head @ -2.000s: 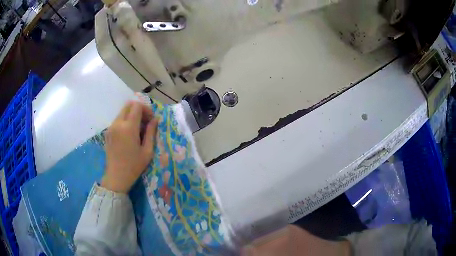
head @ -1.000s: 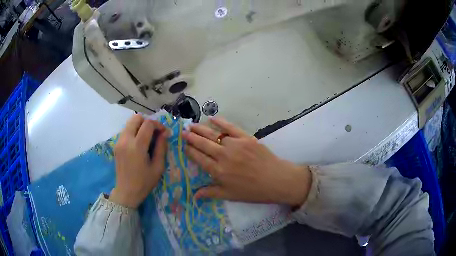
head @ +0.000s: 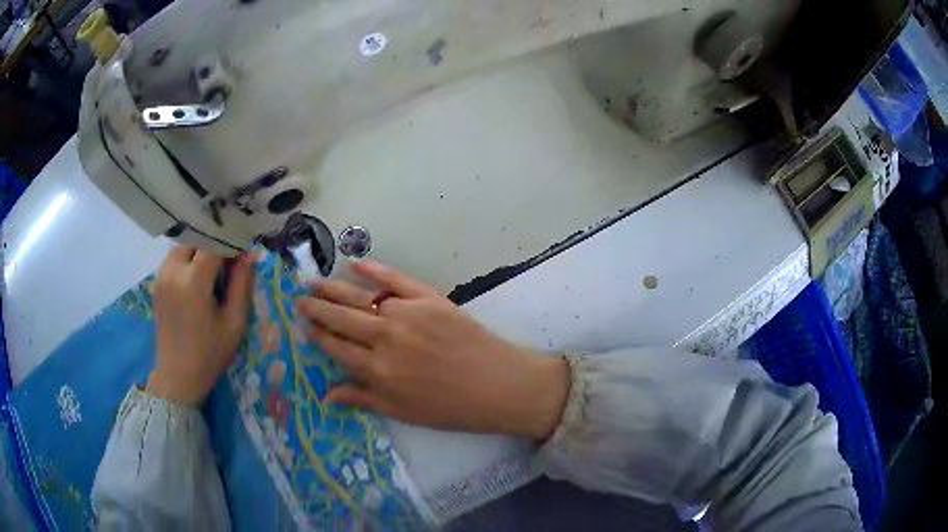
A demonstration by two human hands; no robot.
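Observation:
The blue floral cloth panel (head: pixel 62 416) lies on the white tabletop, its patterned border band (head: pixel 296 426) running up to the presser foot and needle area (head: pixel 301 247) of the cream sewing machine (head: pixel 416 156). My left hand (head: pixel 200 317) pinches the cloth at the band's left edge, just in front of the machine head; its fingertips are partly hidden. My right hand (head: pixel 426 358), with a ring, lies palm down on the band's right edge, fingers pointing at the needle area. The needle itself cannot be made out.
A tan accessory box (head: pixel 832 197) stands at the machine's right end. Printed measuring tape (head: pixel 473 488) runs along the table's front edge. A blue crate (head: pixel 821 364) is below the table at the right. Clear plastic shows at the upper right.
My right hand has come from the lower right onto the border band. The band's top end has moved up to the needle area. The camera view has shifted, moving the machine left in the picture.

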